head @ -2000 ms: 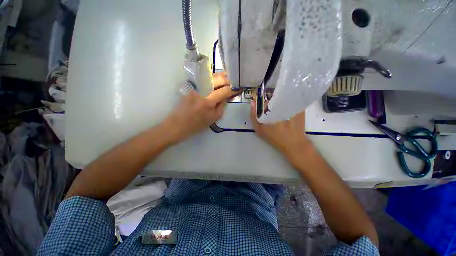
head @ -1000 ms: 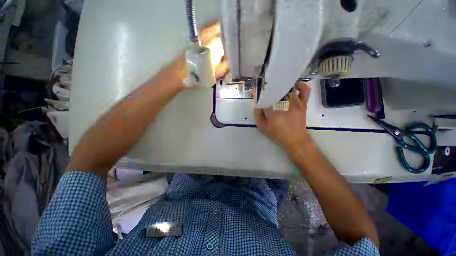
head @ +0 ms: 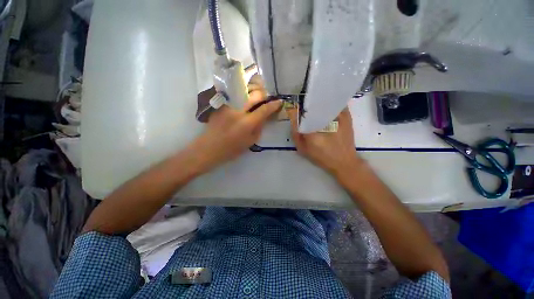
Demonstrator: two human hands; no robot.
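An off-white garment piece (head: 205,55) lies on the machine table left of the sewing machine head (head: 339,58), partly behind the lamp. Its dark brown band (head: 205,102) shows at the lower left, beside my left hand. My left hand (head: 237,125) is on the cloth with its fingertips at a dark strip by the needle area, gripping it as far as I can see. My right hand (head: 325,140) is just right of the needle, its fingertips partly hidden by the machine head; what they touch is not clear. The lamp (head: 231,82) hangs over my left hand.
Scissors with teal-green handles (head: 492,166) lie at the table's right. A black flat rectangle (head: 404,109) and a purple object (head: 440,111) lie behind my right hand. Grey cloth heaps (head: 41,204) are left of the table, and a blue crate (head: 497,239) is below right.
The off-white piece with its brown band now shows left of the machine. My left hand has come back from behind the lamp to the needle area. My right hand's fingers have moved closer to the needle.
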